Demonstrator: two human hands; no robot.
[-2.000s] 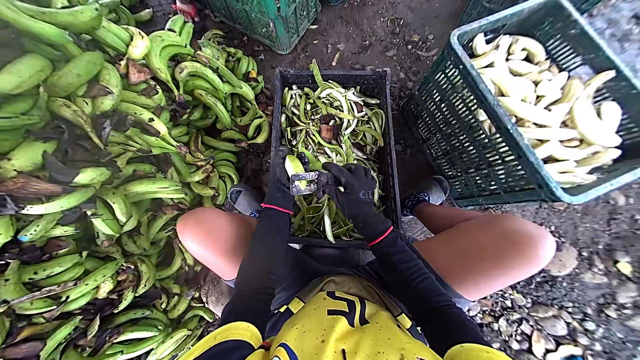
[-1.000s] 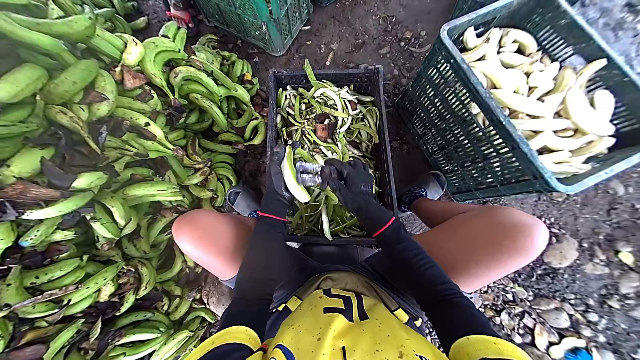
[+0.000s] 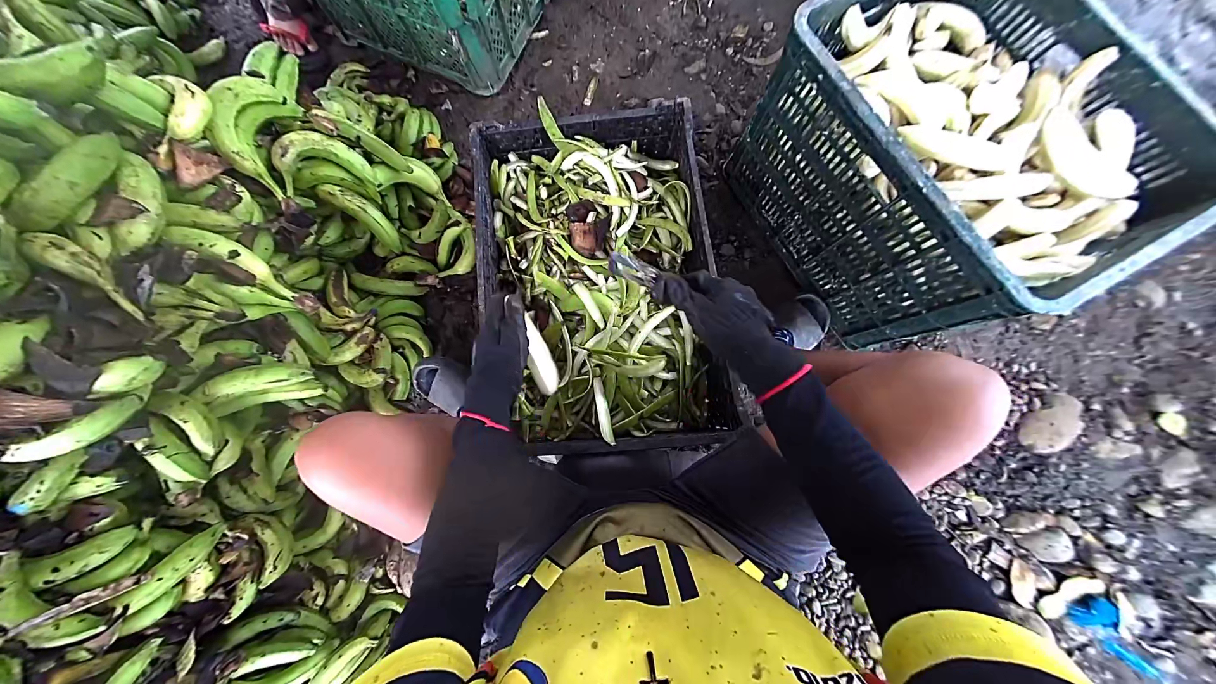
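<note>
In a dark glove, my left hand [image 3: 501,347] is closed around a pale peeled plantain [image 3: 540,356] over the left side of a black plastic crate [image 3: 703,199]. My right hand [image 3: 717,309], gloved too, grips a small peeling tool [image 3: 634,270] with a metallic-looking head, held above the crate and apart from the plantain. Green and white plantain peels [image 3: 627,332] fill the crate between my knees. Brown scraps [image 3: 584,231] lie among them. The palm side of each hand is hidden.
Green plantains [image 3: 247,380] are heaped along the left. A dark green crate [image 3: 855,209] at the upper right holds peeled plantains [image 3: 988,142]. Another green crate [image 3: 446,38] stands at the top, near a person's foot [image 3: 288,30]. Stones cover the ground at lower right.
My hands have moved apart: the left toward the crate's left side, the right to the right with the tool. The plantain, partly green two seconds ago, now shows a pale surface.
</note>
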